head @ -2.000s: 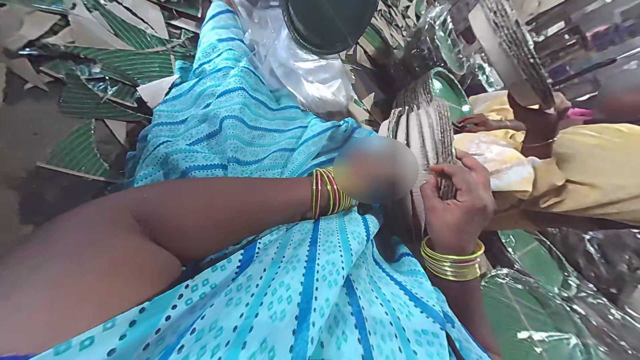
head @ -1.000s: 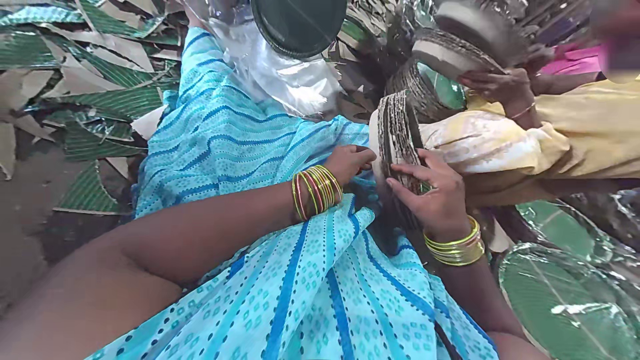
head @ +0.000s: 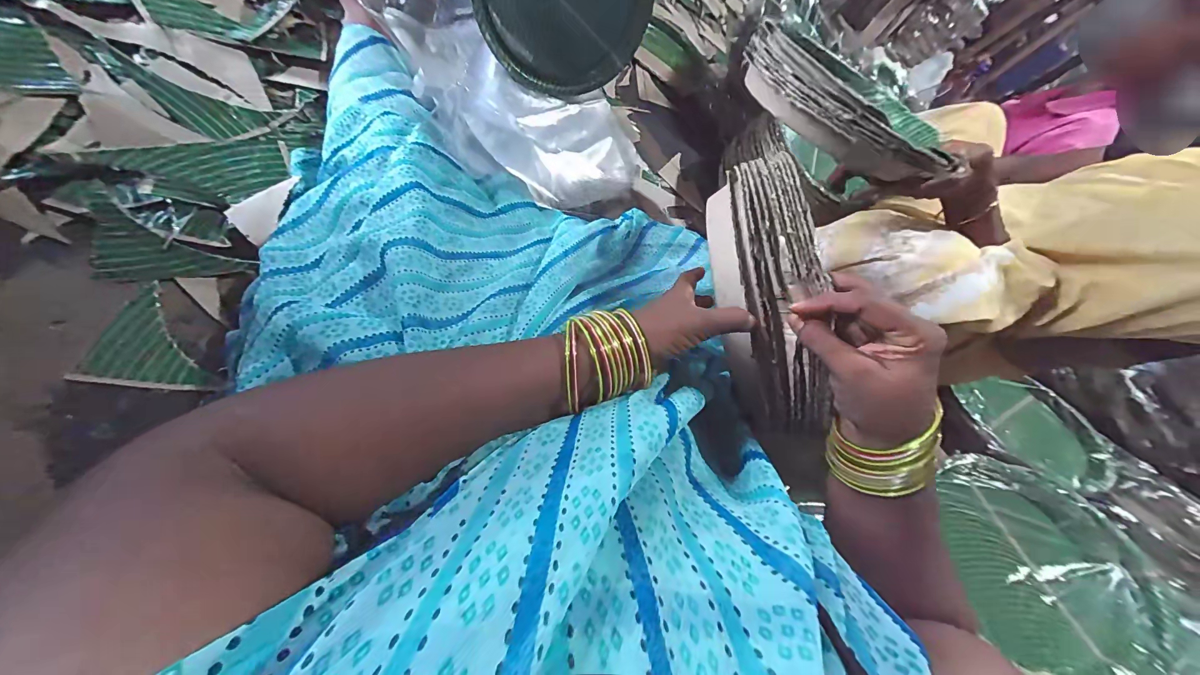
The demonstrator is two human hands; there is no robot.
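Observation:
A thick stack of round paper plates (head: pixel 773 281) stands on edge beside my lap, its rough rims facing up. My left hand (head: pixel 689 319) rests against the pale outer face of the stack, thumb reaching over the rims, fingers partly hidden behind it. On the other side my right hand (head: pixel 867 352) has its thumb and forefinger pinched together at the rims; whether a plate edge is between them is too fine to tell. Bangles circle both wrists. Blue patterned cloth (head: pixel 469 262) covers my legs.
Another person's hand (head: pixel 970 192) holds a second stack of plates (head: pixel 834 103) at upper right. Green leaf-print scraps (head: pixel 197 169) litter the ground at left. A dark green round plate (head: pixel 567 37) and clear plastic (head: pixel 572 150) lie ahead. Plastic-wrapped green plates (head: pixel 1031 562) are at lower right.
My left hand has spread its thumb across the rims, and my right fingers have drawn together into a pinch. The other person's stack has tilted the other way.

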